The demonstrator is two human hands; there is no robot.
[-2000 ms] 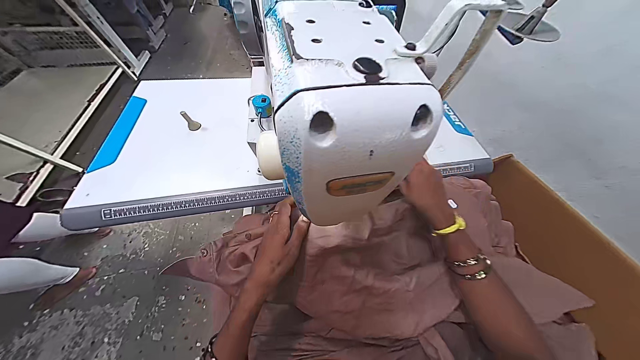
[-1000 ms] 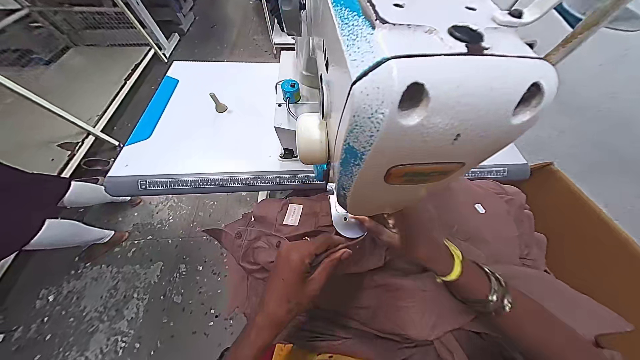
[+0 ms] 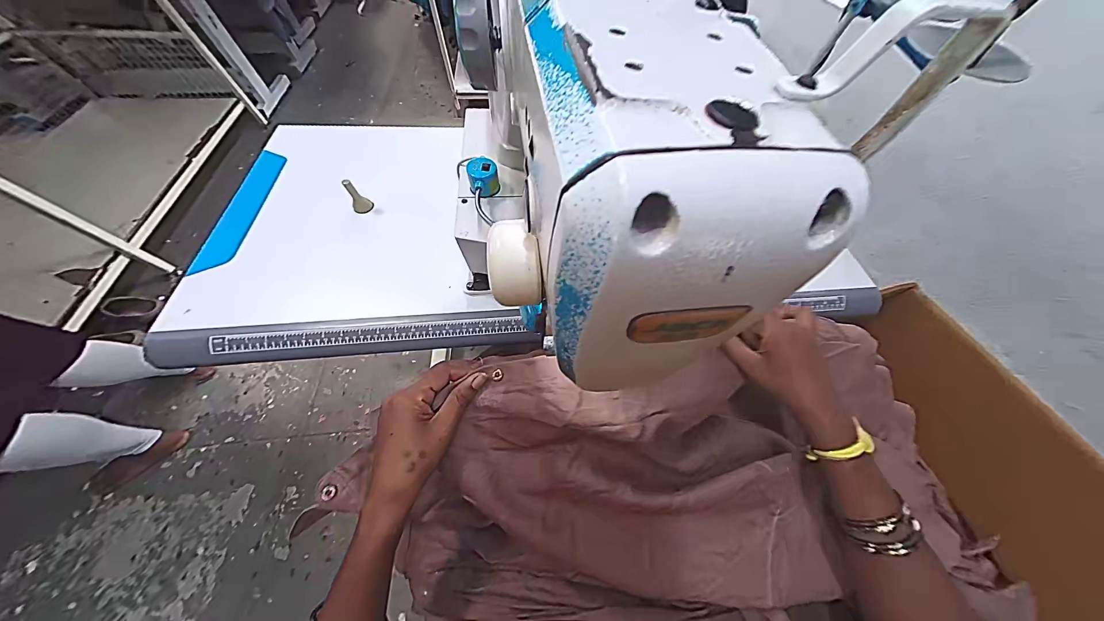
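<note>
A brownish-pink fabric garment spreads below the white head of an industrial sewing machine. Between its thumb and fingers, my left hand pinches the garment's edge, close beside a small round button or fastener. A similar round piece shows on a fabric corner at the lower left. My right hand is at the right side of the machine head, its fingers on the fabric and partly behind the head. The needle area is hidden by the machine head.
A white tabletop with a printed ruler along its front edge carries a small tan peg-like piece. A cardboard box wall stands at the right. Another person's legs are at the left. Metal racks stand farther back.
My left hand has moved away from the machine's needle area to the left along the fabric, and now pinches its edge. The light curved machine part seen near the fingers a second ago is hidden.
</note>
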